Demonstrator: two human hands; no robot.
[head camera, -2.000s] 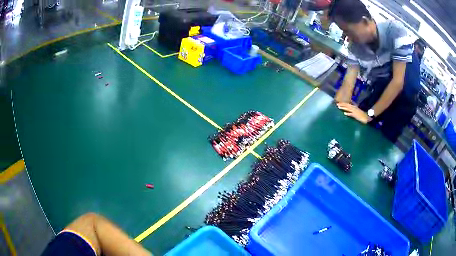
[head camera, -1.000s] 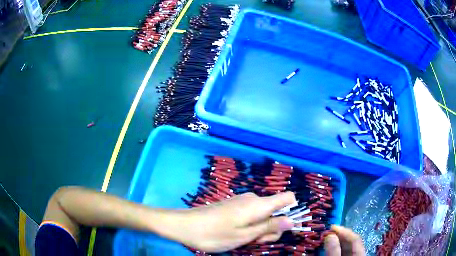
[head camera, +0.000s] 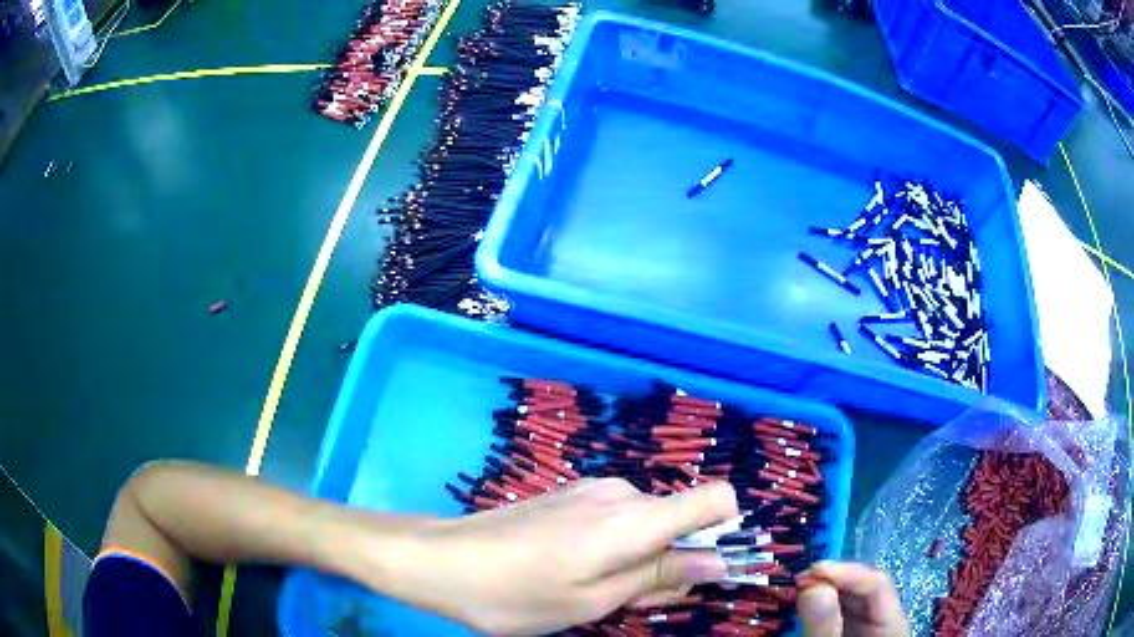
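Observation:
My left hand (head camera: 560, 548) is over the light-blue tray (head camera: 398, 326) and holds several black-and-white pieces (head camera: 736, 548), fanned between thumb and fingers. My right hand (head camera: 848, 600) is at the tray's lower right, partly cut off by the bottom edge, with thumb and forefinger pinched beside the tips of the held pieces. A small red bit shows at its fingertips; whether it is a separate sleeve is unclear. Red-and-black assembled pieces (head camera: 545, 429) lie in rows in the tray, partly hidden under my left hand.
A larger blue tote (head camera: 647, 311) beyond holds loose black-and-white pieces (head camera: 926, 280). A clear bag of red sleeves (head camera: 1007, 498) is at right, below a white sheet (head camera: 1067, 292). Long black pieces (head camera: 466, 162) and a red-and-black bundle (head camera: 379, 56) lie left. A deep blue bin (head camera: 982, 75) stands far right.
Since two seconds ago the view has swung down to the tray and both hands. Over the last second my left hand stays over the tray with its fan, and my right fingertips have closed together.

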